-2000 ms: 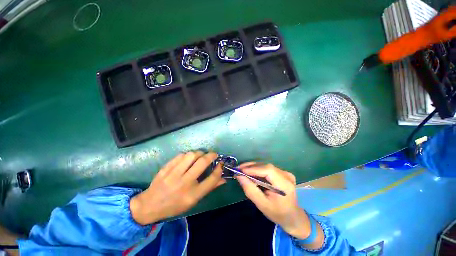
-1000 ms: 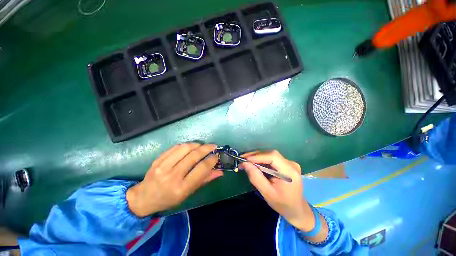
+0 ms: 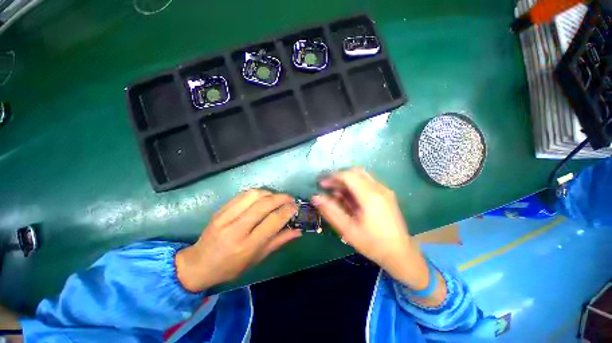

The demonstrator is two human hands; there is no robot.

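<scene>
My left hand [image 3: 238, 231] holds a small dark watch case with a shiny rim [image 3: 307, 218] between its fingertips, low over the green bench near its front edge. The case is open side up. My right hand [image 3: 369, 211] is blurred at the right side of the case, thumb close to its upper right rim. A dark blurred shape shows between its fingers; I cannot tell if it is the tweezers. The black foam tray [image 3: 272, 149] lies beyond my hands, with several cases in its far row. The round screw dish [image 3: 450, 150] is at the right.
The orange screwdriver [image 3: 551, 11] is at the top right, partly cut off. Below it is a pale stack [image 3: 542, 100] with a dark tray [image 3: 590, 80]. A single case [image 3: 27, 239] lies at the far left. A person's blue sleeve [image 3: 590, 197] shows at the right edge.
My right hand has moved up and turned, and the tweezers are no longer clearly visible. The orange screwdriver has swung up and right. My left hand still holds the case.
</scene>
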